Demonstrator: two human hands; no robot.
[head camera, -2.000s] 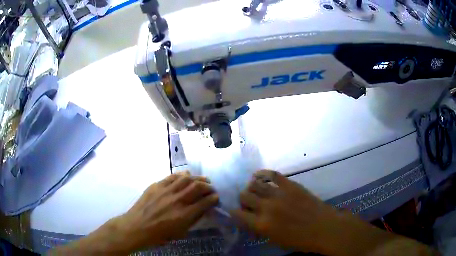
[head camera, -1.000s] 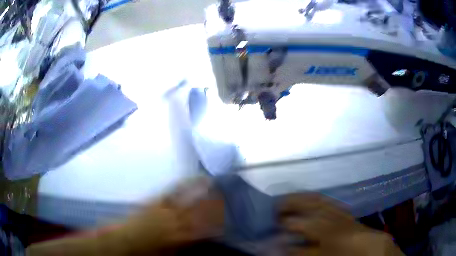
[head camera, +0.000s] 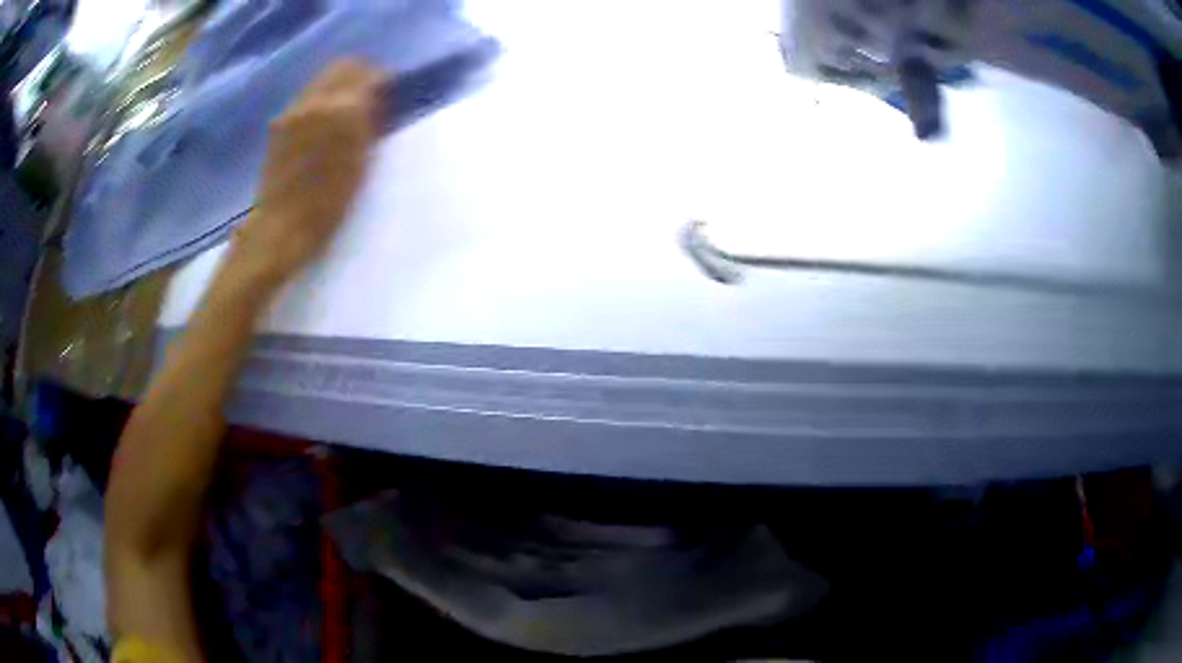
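My left hand (head camera: 322, 149) is at the upper left, blurred, at the right edge of the stack of blue-grey cut pieces (head camera: 169, 194). Its fingers are bent against the cloth; whether they grip a piece cannot be told. My right hand is not in view. The sewing machine head (head camera: 862, 45) is cut off at the upper right, with the dark cylindrical part (head camera: 922, 97) pointing down. A small grey fitting (head camera: 709, 253) lies at the bed corner.
The grey ruled table edge (head camera: 674, 421) runs across the middle. Below it are a pale curved cloth (head camera: 583, 589) and red basket bars (head camera: 332, 557) at the left. Shiny plastic-wrapped bundles (head camera: 110, 97) stand at the far left.
The view has swung left and down. My left hand has moved from the band piece to the stack. My right hand and the band piece have left the view.
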